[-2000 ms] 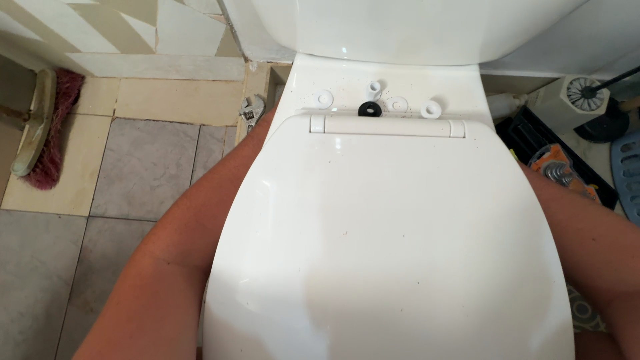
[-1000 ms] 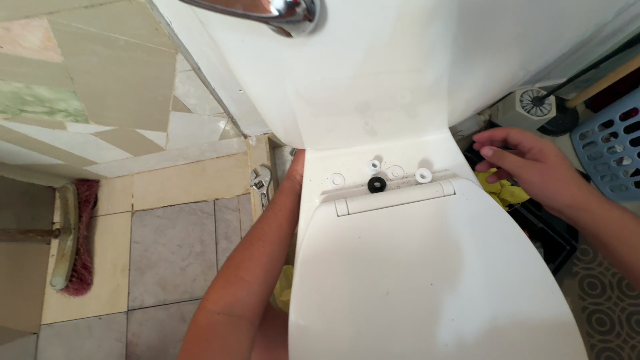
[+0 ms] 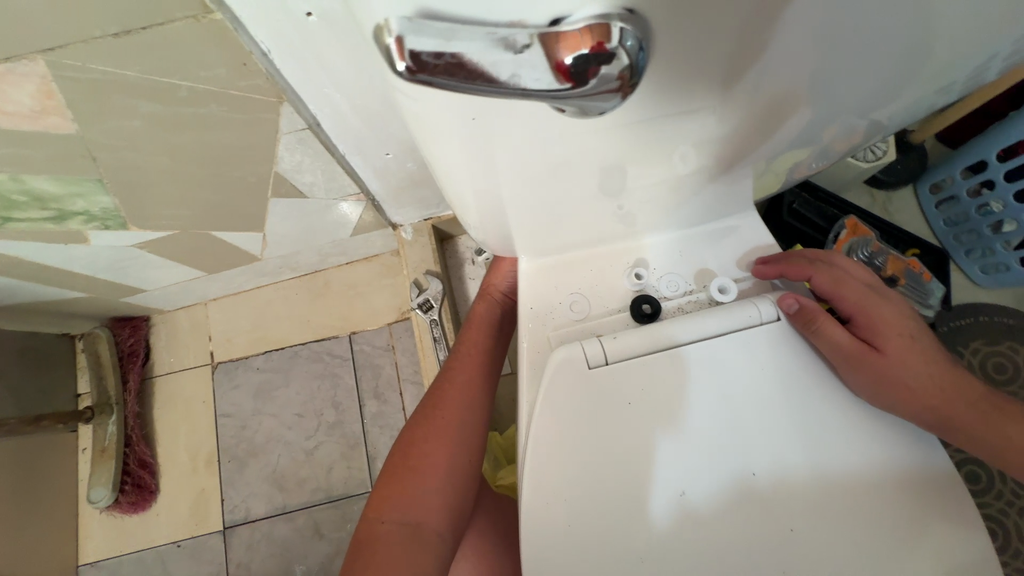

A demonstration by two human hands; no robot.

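My right hand rests at the right end of the toilet lid's hinge, fingers apart, with nothing held. My left forearm reaches down the left side of the white toilet; the hand is hidden behind the bowl, apart from the wrist. On the ceramic ledge behind the closed lid lie a black rubber washer, two white plastic bushings, one at the back and one near my right fingers, and thin clear washers. An adjustable wrench lies on the tiled edge left of my forearm.
A chrome flush lever juts from the cistern above the ledge. At right are a blue plastic basket and a black tray with an orange-and-clear pack. A broom stands at far left; yellow plastic shows beside the bowl.
My right hand has come from below the right side of the toilet onto the lid's hinge end. My left arm stays down the left side. The view has shifted, bringing the flush lever in.
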